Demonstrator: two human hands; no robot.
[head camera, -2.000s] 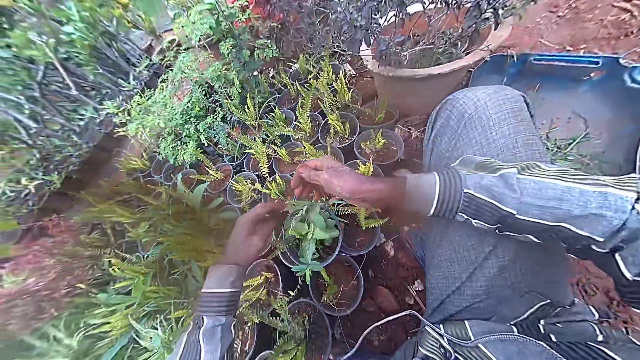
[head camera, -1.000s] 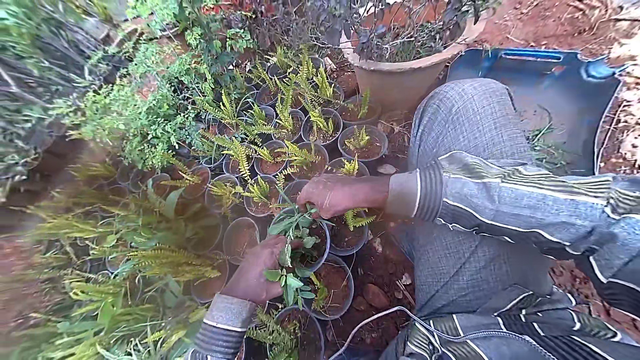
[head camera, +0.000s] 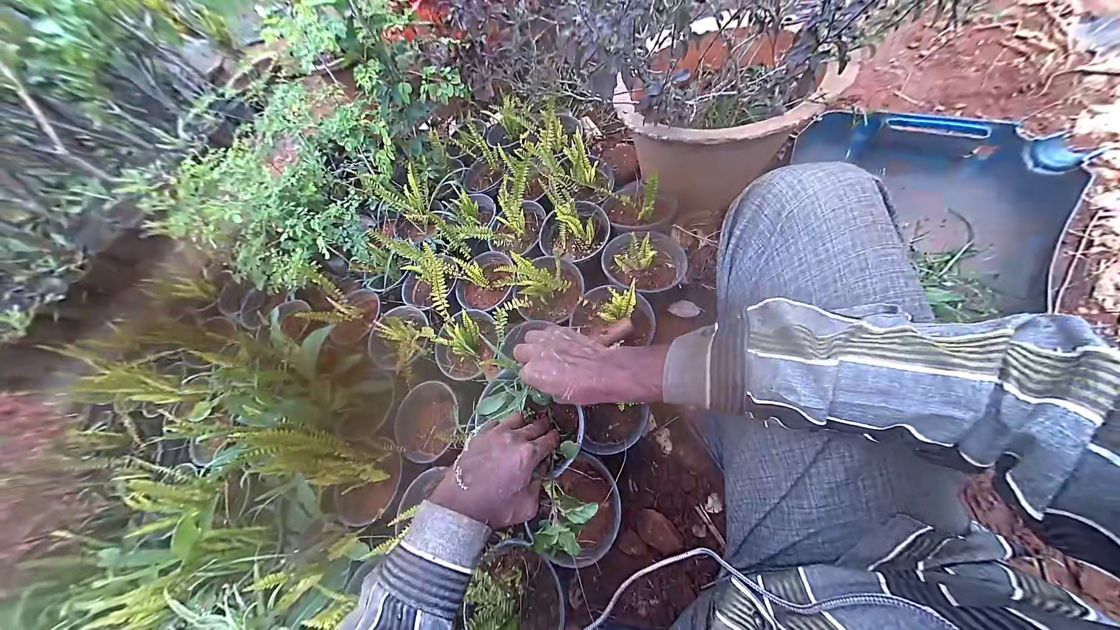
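Both hands work close together over a small plastic pot (head camera: 569, 424) in the lower middle of the head view. My right hand (head camera: 577, 363) is at its far side, fingers curled down at green leaves (head camera: 503, 402) over the rim. My left hand (head camera: 506, 472) is at its near left edge, fingertips bent inside against the leaves and soil. Its fingertips are partly hidden, so its hold is unclear. A leafy sprig (head camera: 564, 525) hangs over the pot of red soil (head camera: 604, 499) just nearer. Potted small ferns (head camera: 573, 227) stand beyond my hands.
A large clay-coloured planter (head camera: 700, 157) with a dark-leaved shrub stands at the back. Right of it lies a blue plastic tray (head camera: 1006, 210) with cut grass. My knee (head camera: 805, 236) is beside the pots. Dense ferns (head camera: 297, 446) crowd the left, and a pale cord (head camera: 744, 577) crosses the bottom.
Two seconds ago my hands were around a light-green leafy clump above the pot. Now they are lower, down at the pot's rim and soil, with the leaves pressed between them.
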